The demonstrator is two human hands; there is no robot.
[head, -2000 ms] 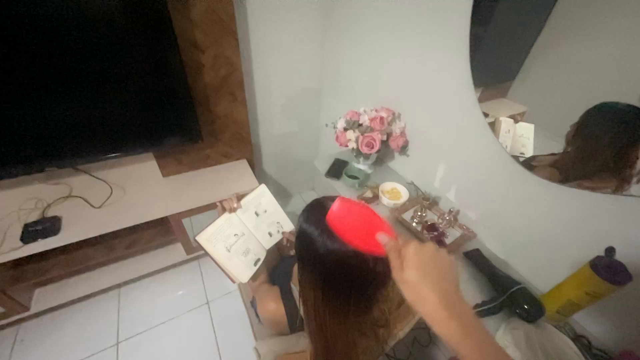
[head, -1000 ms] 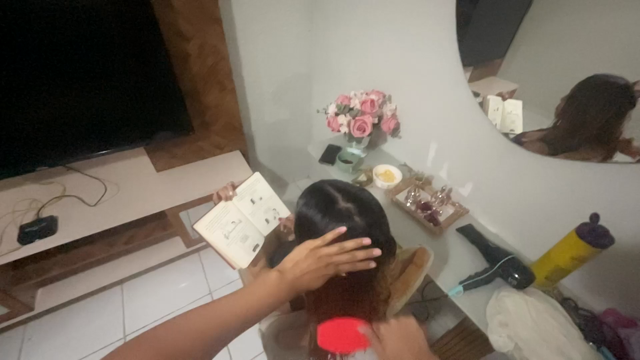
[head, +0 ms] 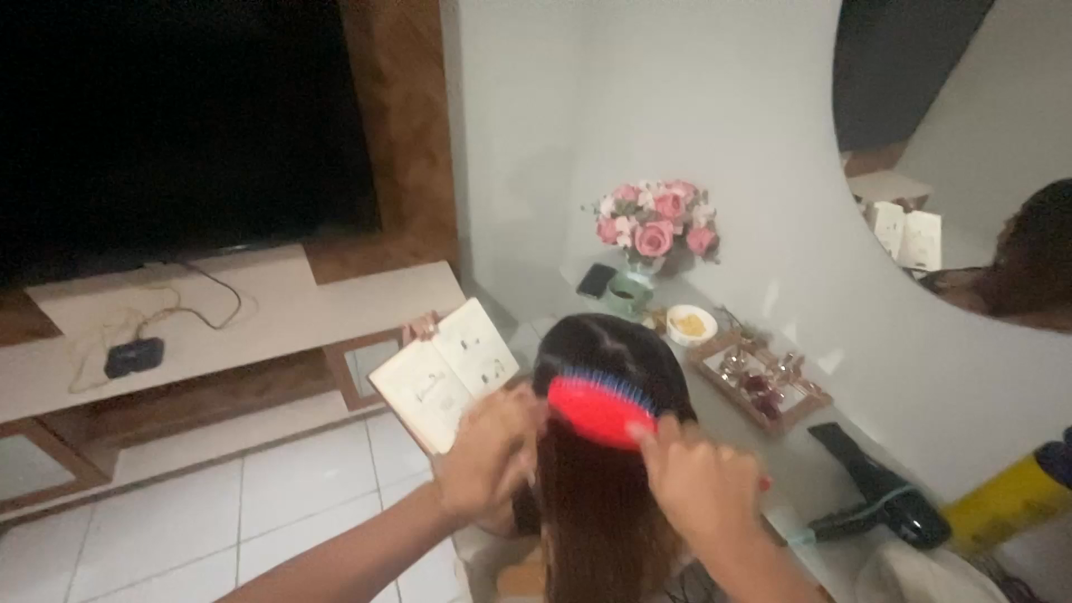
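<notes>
A red hairbrush (head: pixel 599 410) with blue bristles is in my right hand (head: pixel 708 481), its bristles toward the back of a seated person's head. That person's long hair (head: pixel 603 511), dark at the crown and browner lower down, hangs toward the bottom of the view. My left hand (head: pixel 494 448) is at the left side of the hair, blurred and with fingers bent; whether it holds a strand cannot be told. Beyond it, the seated person's own hand (head: pixel 420 327) holds an open book (head: pixel 448 368) with drawings on its pages.
A hair dryer (head: pixel 879 494) lies on the counter at right, near a yellow bottle (head: pixel 1009 502). Behind the head are a mirrored tray (head: pixel 816 400), a white bowl (head: pixel 691 339), a green cup (head: pixel 628 295), a phone (head: pixel 595 280) and pink flowers (head: pixel 657 226). A TV cabinet (head: pixel 385 289) stands left.
The brush has risen from low on the hair to the back of the head. My left hand has moved from lying flat on the hair to its left side.
</notes>
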